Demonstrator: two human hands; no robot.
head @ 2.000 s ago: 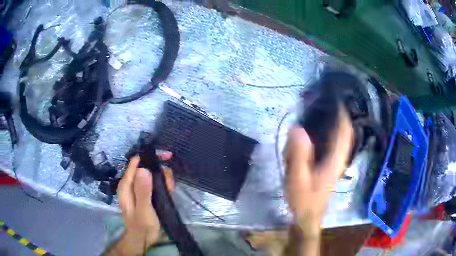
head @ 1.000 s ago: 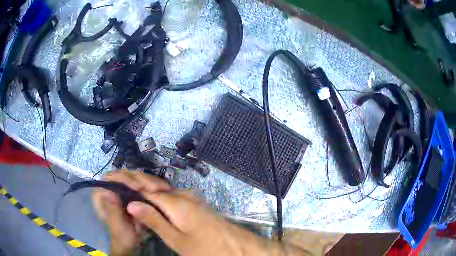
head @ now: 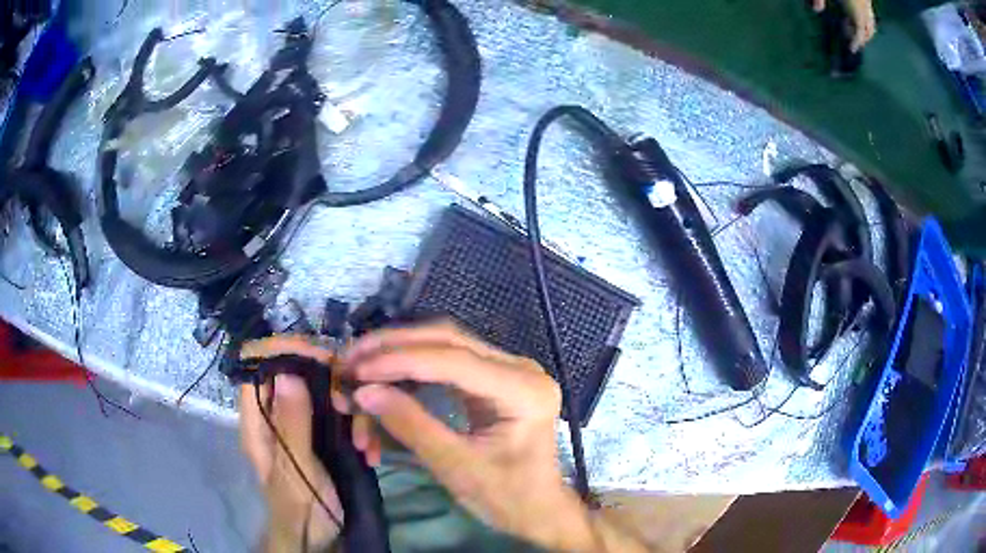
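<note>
A black padded headband (head: 348,475) runs down from my hands at the bottom, its upper end at the heap of small parts. My left hand (head: 276,443) is shut around its upper end. My right hand (head: 460,416) has its thumb and fingers pinched together at that end; what lies between the fingertips is too small to tell. A thin wire hangs beside the headband. The black electric screwdriver (head: 697,270) lies on the bench to the right. Its cord (head: 533,216) crosses the gridded screw tray (head: 487,283).
Small black parts (head: 254,308) lie heaped left of the tray, with large hoops (head: 460,86) above. More headbands (head: 805,281) and a blue bin (head: 935,281) are at right. A person's hand (head: 860,22) is over the green belt (head: 746,43) at top right.
The headband end has moved from low left to beside the small parts and now points upward. My right hand has shifted right. Two seconds ago it was over the screwdriver area.
</note>
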